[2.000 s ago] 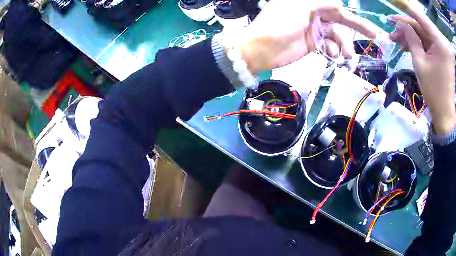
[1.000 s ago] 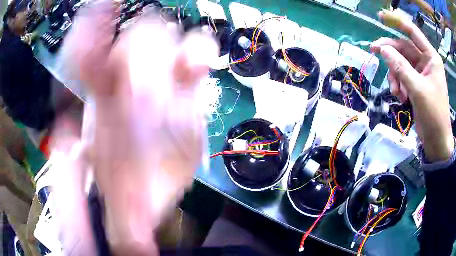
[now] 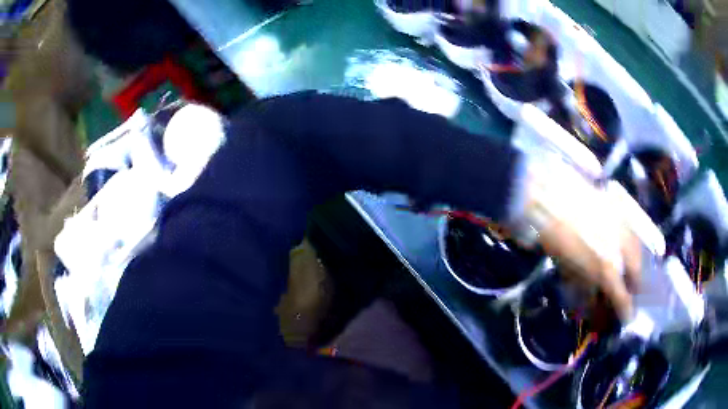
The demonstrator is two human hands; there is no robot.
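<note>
My left hand (image 3: pixel 587 240) is blurred and reaches over the front row of camera housings, fingers pointing down over the middle one. I cannot tell whether it holds anything. The nearest camera housing (image 3: pixel 487 260) is white-rimmed with a glossy black inside and stands partly under my wrist. The middle housing (image 3: pixel 543 327) is partly covered by my fingers. A third housing (image 3: pixel 623 379) is at the lower right. A wire harness (image 3: pixel 559 375) with red and orange leads hangs out toward the bench edge. My right hand is not in view.
More open housings (image 3: pixel 595 120) stand in a row behind on the green-topped bench (image 3: pixel 319 48). A white tangled pile (image 3: pixel 407 80) lies on the bench. A cardboard box (image 3: pixel 68 311) with white units is on the left. A red shape (image 3: pixel 152 86) shows at upper left.
My left hand has swung from close in front of the camera to over the front housings. My right hand has left the picture. The view has shifted and tilted.
</note>
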